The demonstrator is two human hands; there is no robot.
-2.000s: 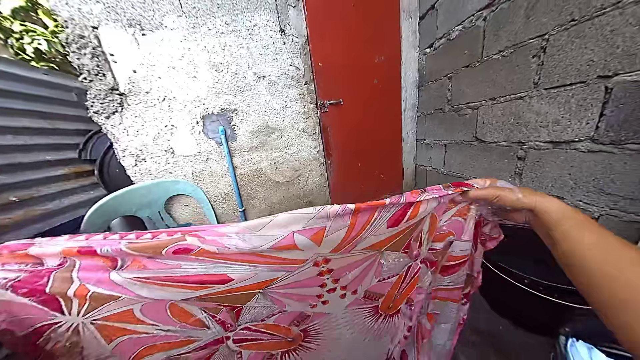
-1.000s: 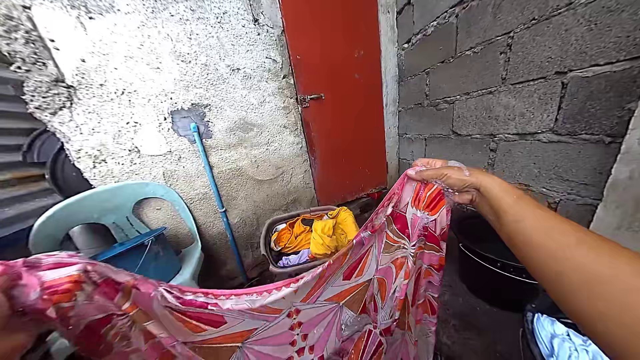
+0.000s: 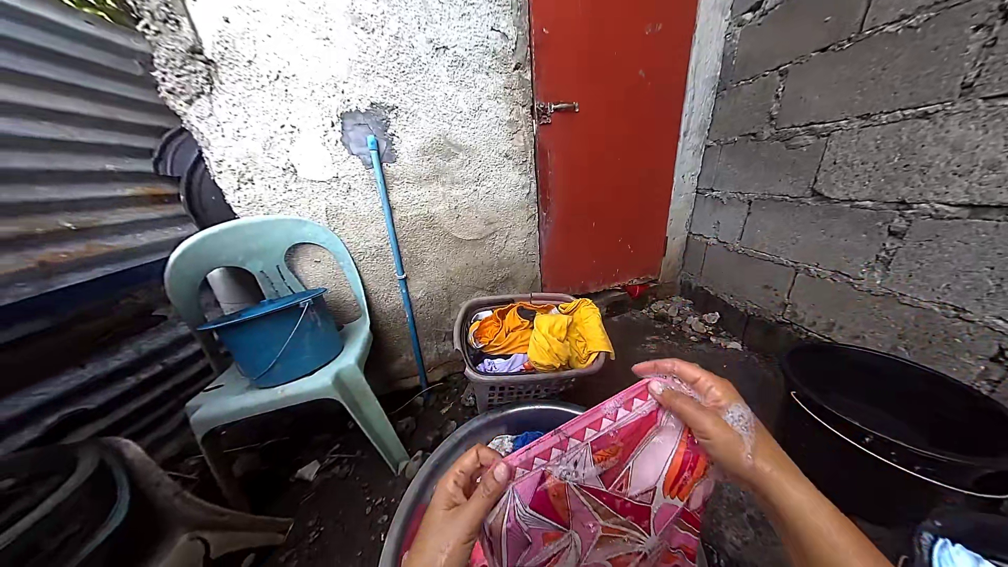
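A wet pink, red and orange patterned cloth hangs between my two hands above a grey basin. My left hand pinches its pink border at the lower left. Higher and to the right, my right hand grips the same border, with soap suds on the fingers and wrist. Part of a blue and white garment shows inside the basin behind the cloth. The cloth's lower part runs out of view.
Behind the basin stands a laundry basket of yellow and orange clothes. A blue bucket rests on a pale green plastic chair at left. A large black tub is at right, by a block wall. A blue pipe runs up the wall.
The cloth, spread wide across the view before, is now lower and gathered between hands held closer together. My right hand has come down. The basin has come into view as the view shifted.
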